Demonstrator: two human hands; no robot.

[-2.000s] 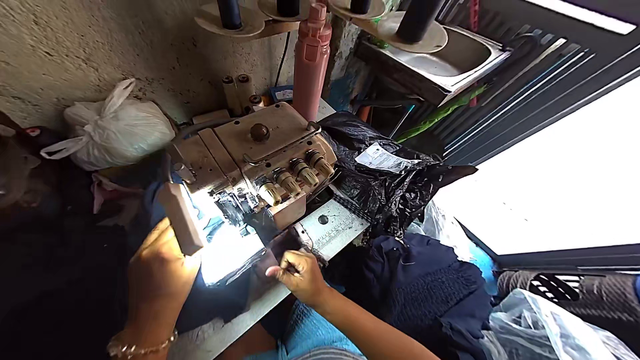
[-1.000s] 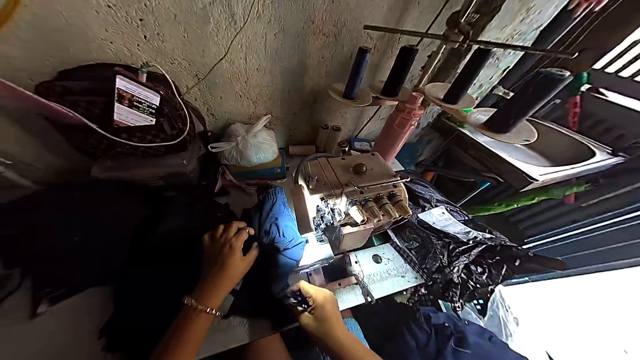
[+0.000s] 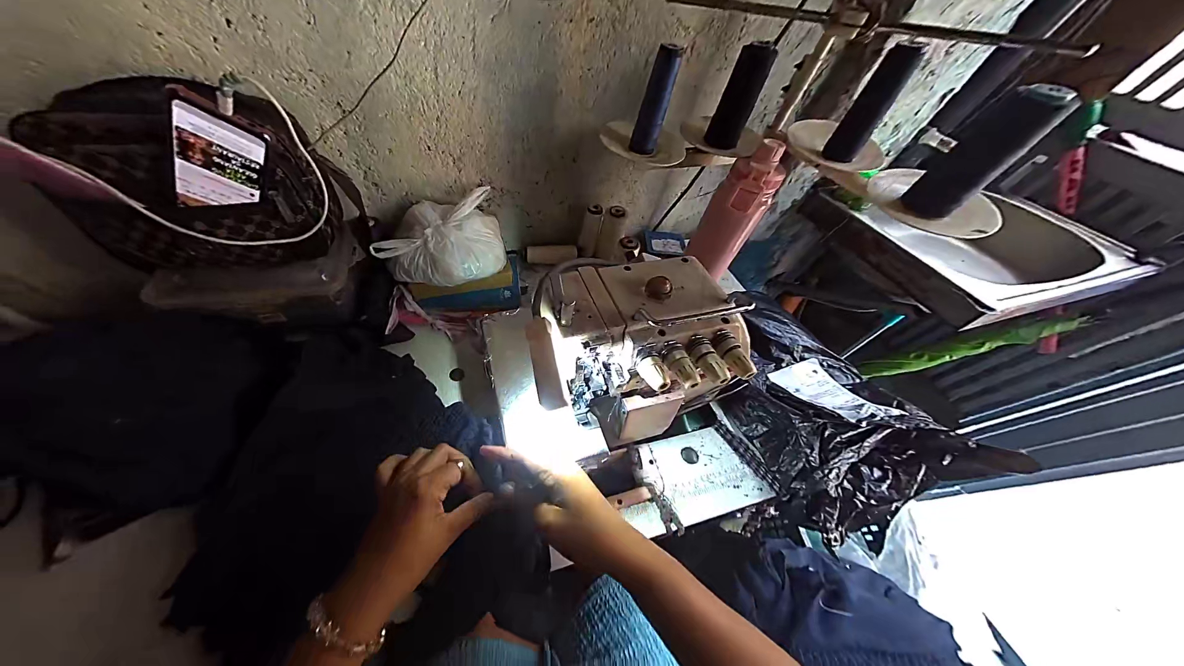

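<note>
An overlock sewing machine (image 3: 647, 314) stands on the table, its lamp lighting the needle area and the plate below. In front of it, dark navy fabric (image 3: 305, 462) spreads to the left and hangs over my lap. My left hand (image 3: 425, 490), with a ring and a bracelet, pinches the fabric's edge between thumb and fingers. Close beside it on the right, my right hand (image 3: 564, 504) is on the same fabric, blurred near the bright light; its exact grip is hard to see. Cones of dark thread (image 3: 743, 97) stand on the rack above the machine.
A black plastic bag (image 3: 814, 435) lies right of the machine, with more navy fabric (image 3: 832, 601) below it. Behind stand a pink bottle (image 3: 737, 211) and a tied white bag (image 3: 449, 242). A phone (image 3: 219, 153) rests on a basket at the left; a metal sink (image 3: 1045, 245) is at the right.
The view has swung left since the oldest frame. My hands have come close together on the fabric in front of the machine; one second ago they were farther apart.
</note>
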